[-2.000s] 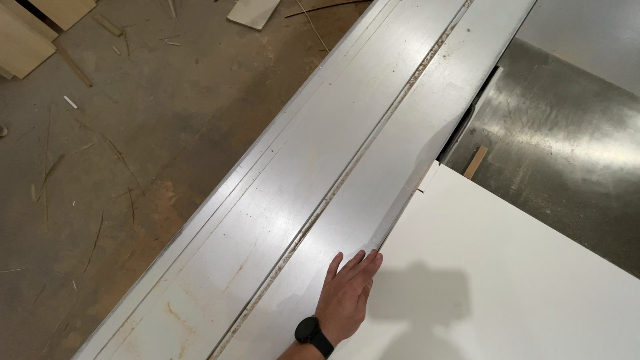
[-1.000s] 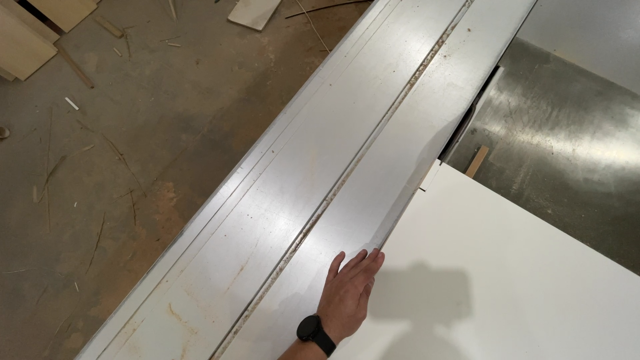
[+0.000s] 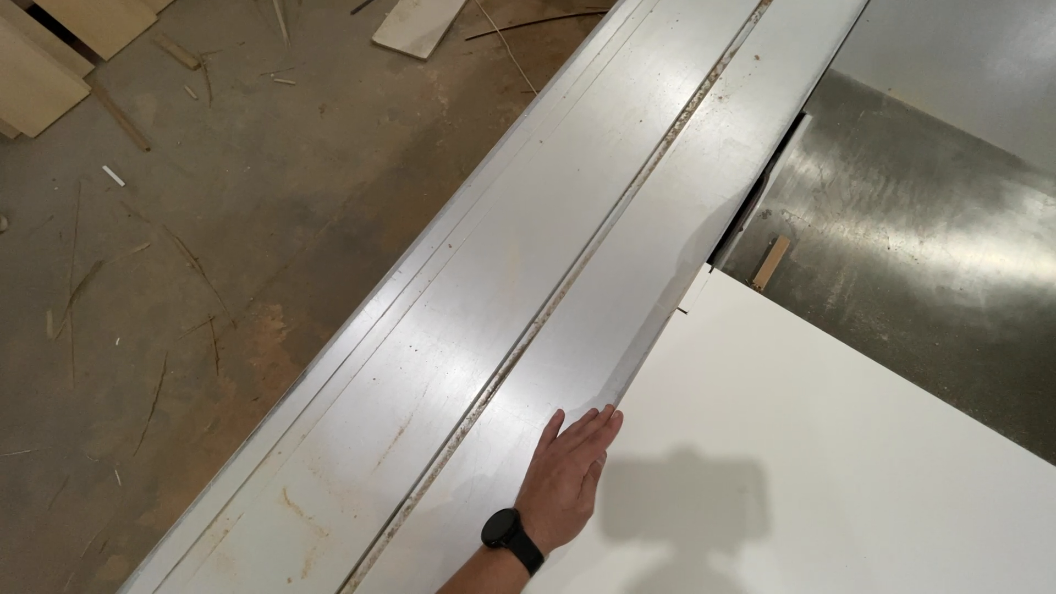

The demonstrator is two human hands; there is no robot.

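My left hand (image 3: 569, 474), with a black watch (image 3: 511, 535) on its wrist, rests at the edge where a large white panel (image 3: 808, 429) meets the metal sliding table (image 3: 528, 247) of a panel saw. Its fingers point up and right, with the fingertips at the panel's left edge, and nothing is gripped. Short dark marks show near the panel's upper corner. A slot filled with sawdust runs along the sliding table. My right hand is out of view.
Beyond the panel lies the steel saw table (image 3: 916, 223) with a small wooden strip (image 3: 770, 262) on it. A dark gap (image 3: 755, 198) runs between the two tables. Boards (image 3: 37, 74), an offcut (image 3: 418, 25) and thin scraps lie on the concrete floor at the left.
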